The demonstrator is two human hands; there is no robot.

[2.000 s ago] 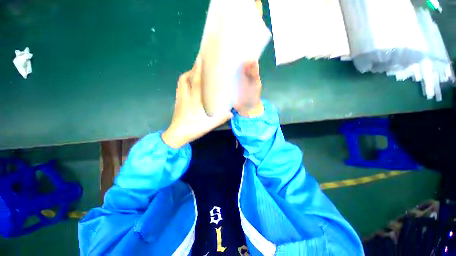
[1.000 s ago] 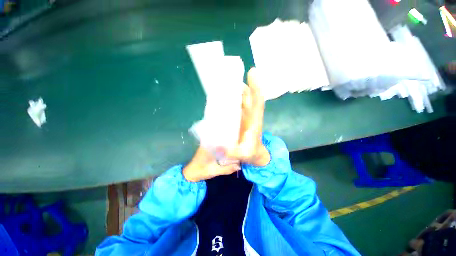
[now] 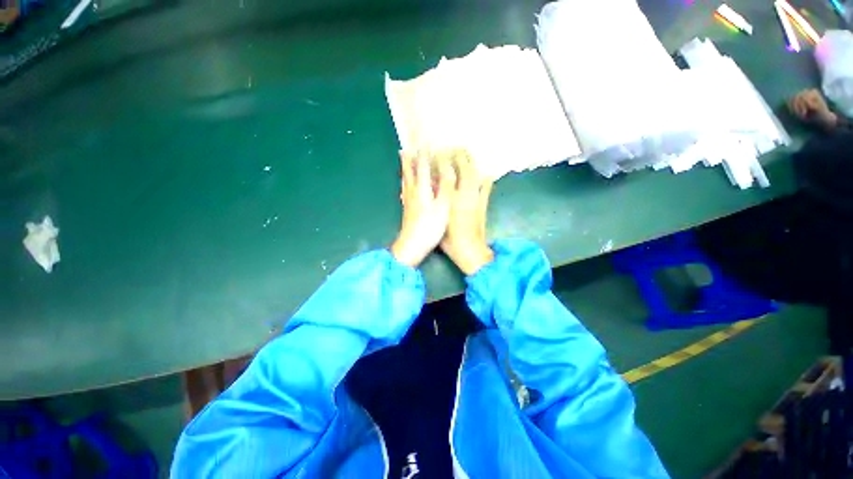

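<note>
A wide row of white folded leaflets (image 3: 496, 108) lies overlapping on the dark green table in front of me. My left hand (image 3: 423, 201) and my right hand (image 3: 465, 201) are side by side at the row's near left edge, fingers pointing away from me. The fingertips rest on or against the leaflets; whether they grip any is hard to tell. The frosted white sleeve bags (image 3: 617, 89) lie in a puffy pile just right of the leaflets, with loose ends (image 3: 734, 108) spreading further right.
A crumpled white scrap (image 3: 42, 243) lies at the far left of the table. Lit light bars (image 3: 798, 22) lie at the top right. Another person's hand (image 3: 812, 109) is at the right edge. Blue stools (image 3: 697, 285) stand below the table edge.
The leaflets that were held upright between my hands now lie at the left end of the row, which is wider. Both hands have moved down onto its near edge.
</note>
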